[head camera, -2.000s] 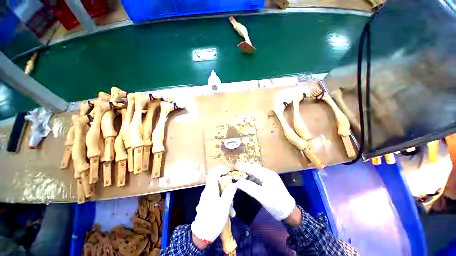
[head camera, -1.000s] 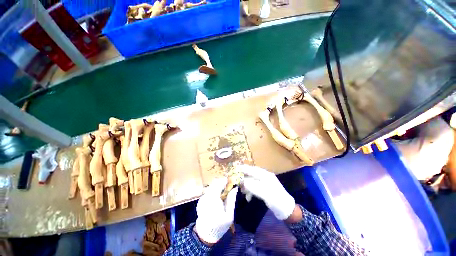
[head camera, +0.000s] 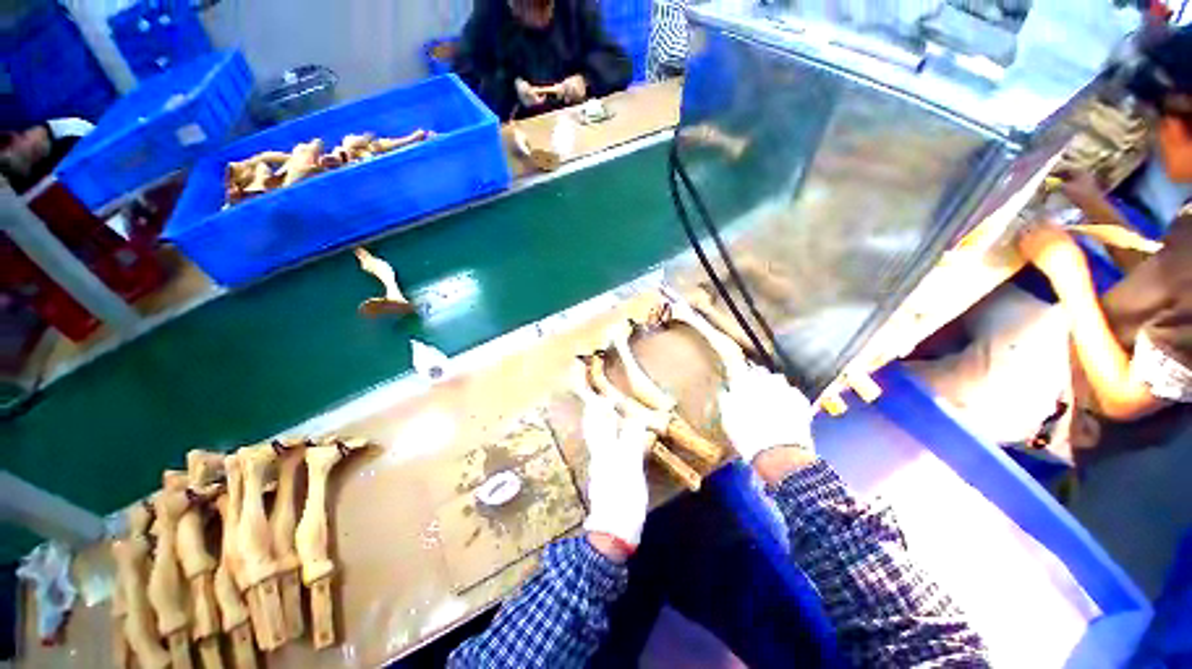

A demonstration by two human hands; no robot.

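Tan wooden handles lie at the right of the bench with their flared heads towards the belt. My left hand, in a white knit glove, is at the left side of this group. A flared head shows just above its fingers, and the rest of that handle is hidden by the glove. My right hand, also gloved, covers the lower part of the rightmost handle; its fingers' grip is hidden. A white-rimmed oval piece lies on the brown-smeared work board.
A larger row of handles lies at left. A small white bottle stands at the edge of the green belt, which carries one handle. A clear-sided box with black cable is at right. Two workers' hands and a blue tote show beyond.
The view has swung right and up. My hands have parted and moved from in front of the work board to the right group. The handle between them is no longer there.
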